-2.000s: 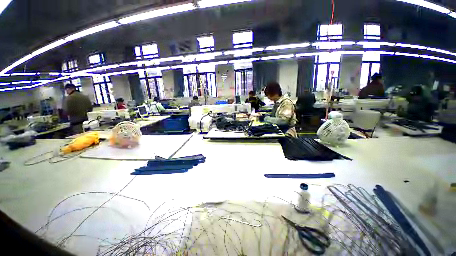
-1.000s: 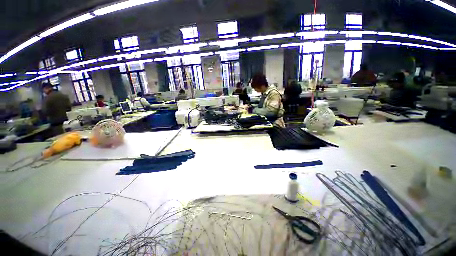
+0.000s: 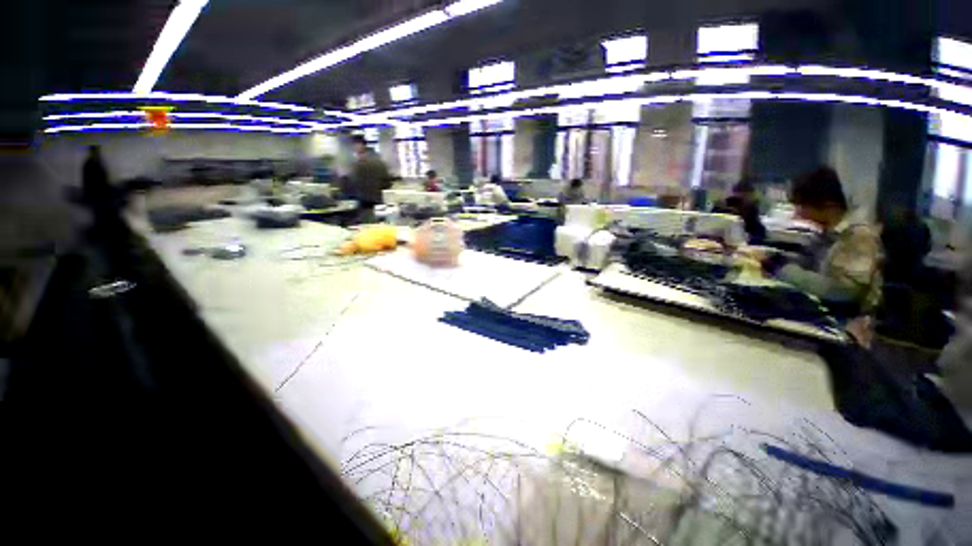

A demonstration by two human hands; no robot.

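Observation:
Neither of my hands is in the picture. A bundle of navy strap pieces (image 3: 514,324) lies in the middle of the white table (image 3: 352,363). A single navy strap piece (image 3: 858,476) lies at the lower right. Many loose dark threads (image 3: 458,469) tangle along the near table edge, partly over the beige mat (image 3: 565,501), and are blurred. The thread cone and the scissors do not show in this view.
A small fan (image 3: 437,243) stands by an orange cloth bundle (image 3: 369,239) beyond the straps, at a white board (image 3: 480,279). Black strips (image 3: 901,400) hang at the right, near a person (image 3: 837,251) at a machine. The table edge runs down the left.
The view has swung to the left. The straps, fan and orange bundle now show further right, and the cone, scissors and outline strips have left the picture.

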